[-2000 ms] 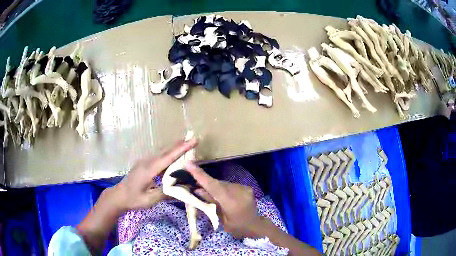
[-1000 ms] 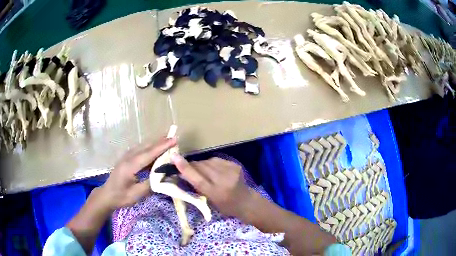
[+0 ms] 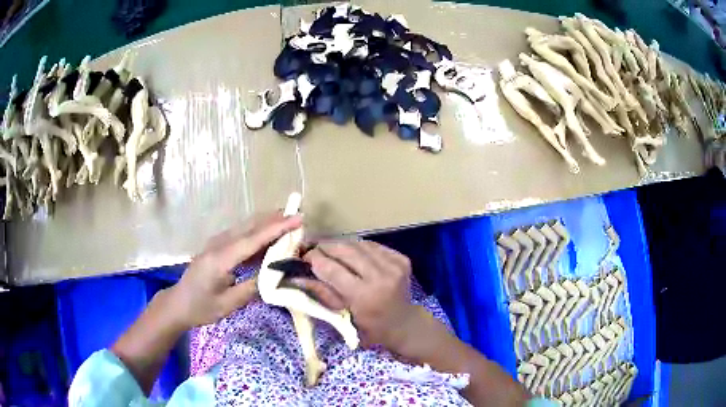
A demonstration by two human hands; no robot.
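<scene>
A beige leg pair (image 3: 290, 299) with a black hip piece (image 3: 293, 269) around its hips is held above my lap, just off the table edge. Its pale waist stub (image 3: 292, 203) points up and its feet point down. My left hand (image 3: 229, 266) holds it from the left, fingers across the upper part. My right hand (image 3: 362, 284) is on its right side, fingers bent at the black hip piece; the fingertips are partly hidden. A heap of black and beige hip pieces (image 3: 358, 75) lies on the cardboard sheet (image 3: 374, 187).
Fitted leg pairs (image 3: 76, 127) are heaped on the left. Bare leg pairs (image 3: 593, 79) are heaped on the right. A blue tray (image 3: 470, 294) with zigzag rows of bent legs (image 3: 569, 326) stands below the table edge at right. Another blue tray (image 3: 107, 326) is at lower left.
The view has shifted a little. My right hand's fingers have moved from lying along the leg pair to bending over the black hip piece. My left hand keeps its hold.
</scene>
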